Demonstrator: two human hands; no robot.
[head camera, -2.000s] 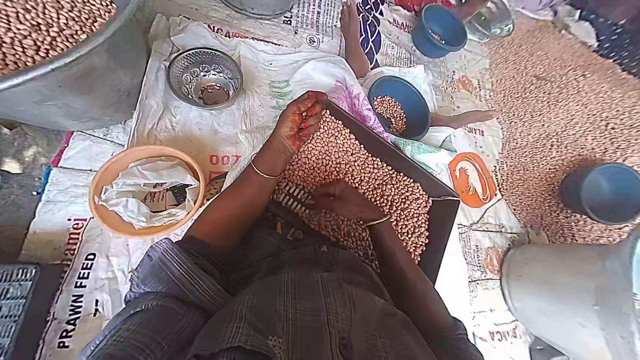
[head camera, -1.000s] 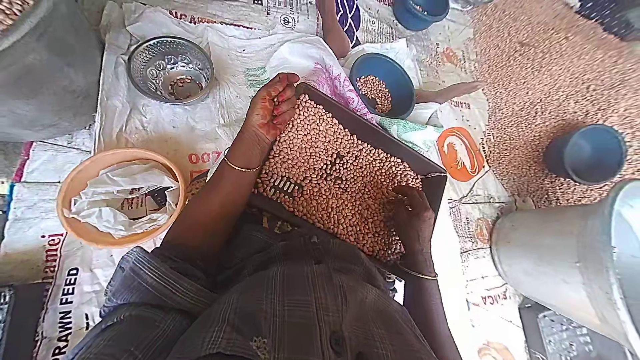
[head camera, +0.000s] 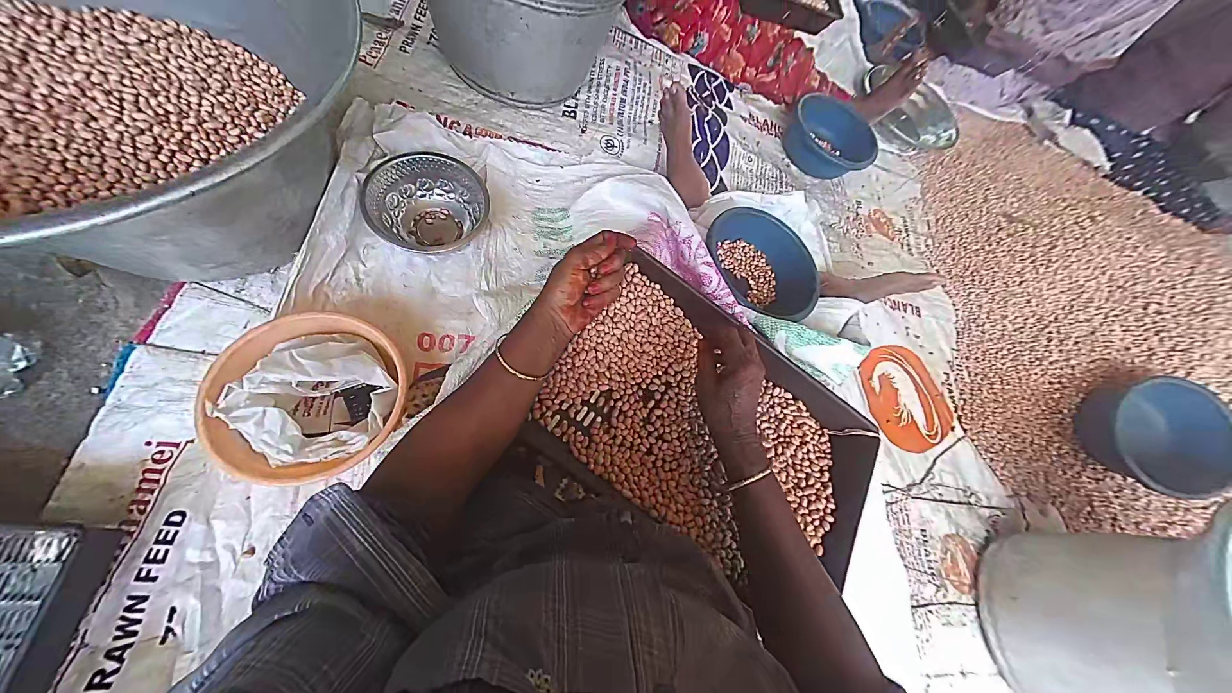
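A dark rectangular tray (head camera: 852, 500) lies tilted across my lap, spread with reddish-brown nuts or beans (head camera: 626, 385). Slots in its base show between them at the left. My left hand (head camera: 585, 281) is at the tray's top corner, palm turned up and fingers curled, with reddish stains; whether it holds anything is unclear. Over the upper right part of the tray is my right hand (head camera: 730, 380), fingers bent down near the far rim; what is under its fingertips is hidden. Each wrist wears a thin bangle.
An orange basin (head camera: 217, 423), a patterned metal bowl (head camera: 423, 241) and a large metal tub of nuts (head camera: 289, 144) stand left. Blue bowls (head camera: 794, 274), (head camera: 830, 135) are ahead, near other people's feet and a hand. At right are a nut heap (head camera: 1078, 279), a blue bucket (head camera: 1169, 433) and a metal vessel (head camera: 1078, 606).
My right hand has moved from the tray's right side up toward its far rim. More nuts cover the slots than two seconds ago. My left hand stays at the top corner.
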